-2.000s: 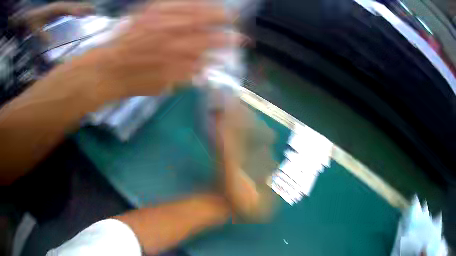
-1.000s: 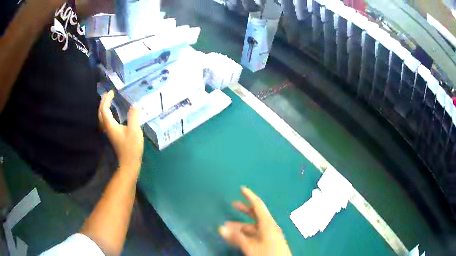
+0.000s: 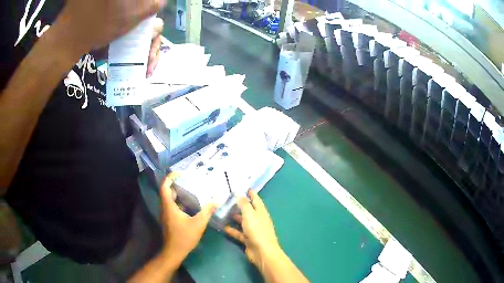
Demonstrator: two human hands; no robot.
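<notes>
A white printed retail box [image 3: 210, 176] with small dark device pictures lies on the near side of the box pile. My left hand [image 3: 183, 224] grips its near left end, thumb on the front edge and fingers along the left side. My right hand [image 3: 255, 228] holds its near right corner, with fingers at the side and partly under it. Another box under or beside it is partly hidden. More stacked retail boxes [image 3: 193, 119] lie behind.
A person in a black shirt [image 3: 77, 182] stands at the left, holding a box [image 3: 130, 63]. A leaflet pile [image 3: 395, 258] lies by the pale strip [image 3: 342, 204]. An open box [image 3: 292, 74] stands beyond it. A row of upright boxes [image 3: 431, 94] curves along the far right.
The view has shifted, so the pile sits lower and further right. My right hand has moved from over the green tabletop to the box. My left hand is now on the box's near end.
</notes>
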